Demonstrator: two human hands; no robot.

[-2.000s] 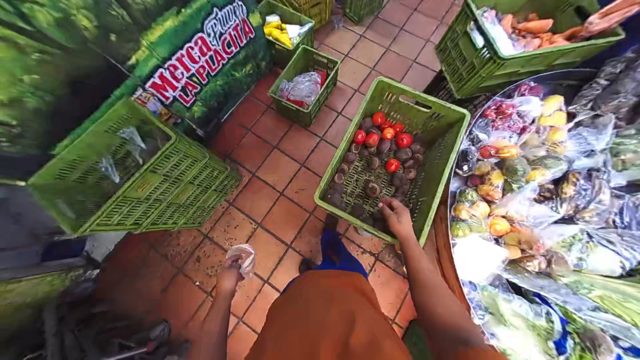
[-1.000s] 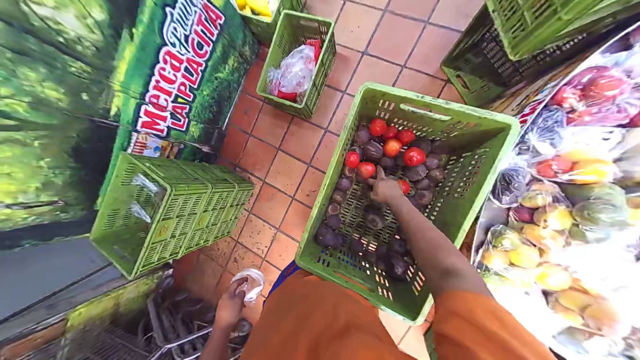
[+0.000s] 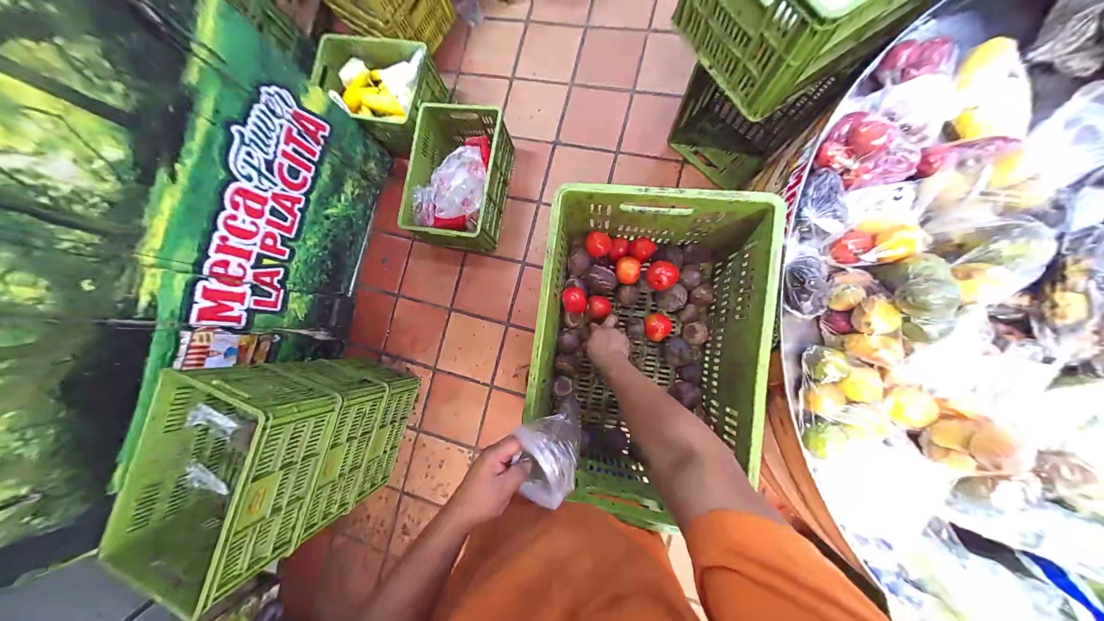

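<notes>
A green plastic crate holds several red tomatoes and many dark, round produce items, perhaps beets. Inside it my right hand reaches down among the dark produce, left of a lone tomato; its fingertips are partly hidden, and whether it grips anything cannot be told. At the crate's near left corner, my left hand holds a clear plastic bag by its edge, with the bag's mouth spread open.
On the right, a metal-edged display carries bagged fruit. Stacked green crates stand at the upper right. Empty-looking crates lie left, beside a printed banner. Smaller crates hold yellow produce and a plastic bag.
My left hand has come up and right with the bag to the crate's edge, and the bag has spread. My right hand has shifted slightly among the produce.
</notes>
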